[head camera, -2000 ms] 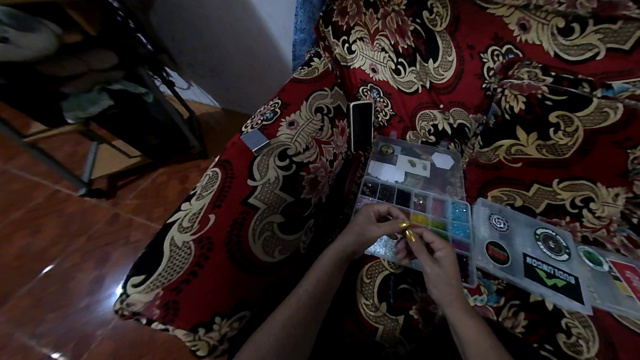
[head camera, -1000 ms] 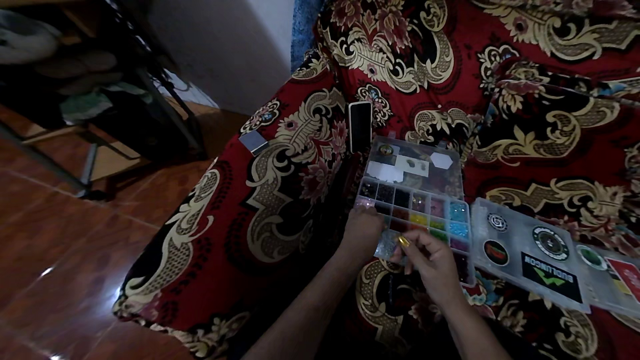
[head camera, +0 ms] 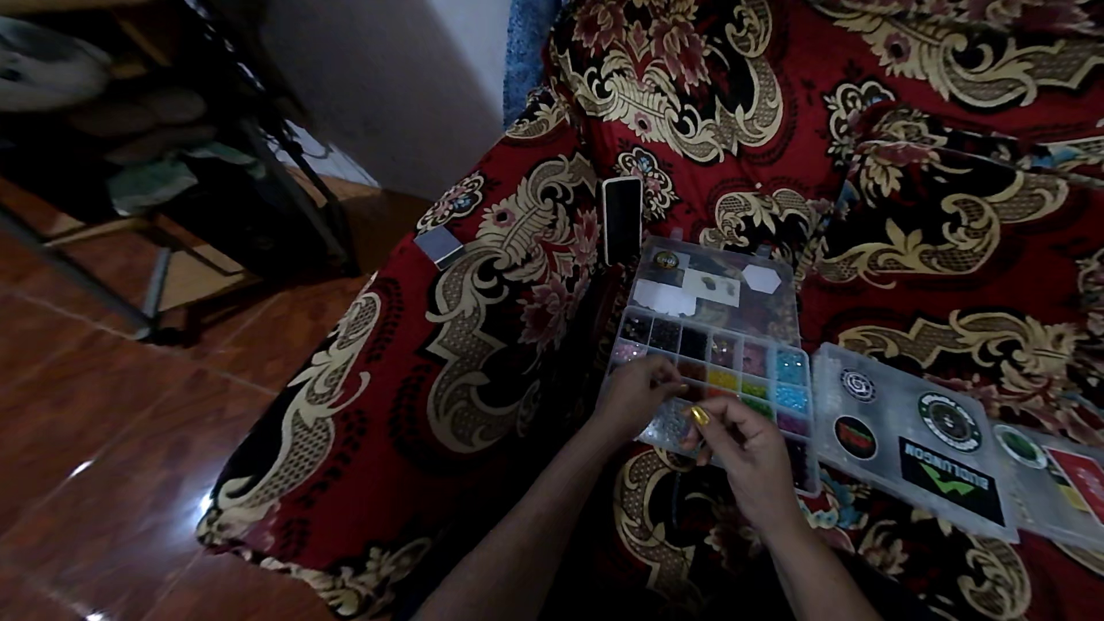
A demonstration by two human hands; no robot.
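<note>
A clear plastic bead organizer (head camera: 814, 414) lies with its lid (head camera: 759, 315) folded back on a patterned red sofa cover. Small beads of many colours, among them yellow beads (head camera: 723, 378) and light blue beads (head camera: 791, 366), fill its compartments. My left hand (head camera: 638, 397) is over the left part of the organizer, fingers bent; what lies between its fingertips is too small to tell. Close beside it, my right hand (head camera: 742, 435) is over the front part, thumb and fingers pinched together, with yellow-gold nails showing. Any thread or bead in that pinch cannot be made out.
A smartphone (head camera: 622, 221) leans at the sofa's inner corner. A small grey box (head camera: 440, 247) sits on the armrest. Right of the organizer lie a closed plastic case with stickers (head camera: 914, 440) and another case (head camera: 1048, 479). A metal-framed shelf (head camera: 155, 280) stands on the tiled floor at left.
My left hand was against my right hand two seconds ago, then reached down to the organizer's left compartments. Now it has come back near my right hand, which stays over the organizer's front.
</note>
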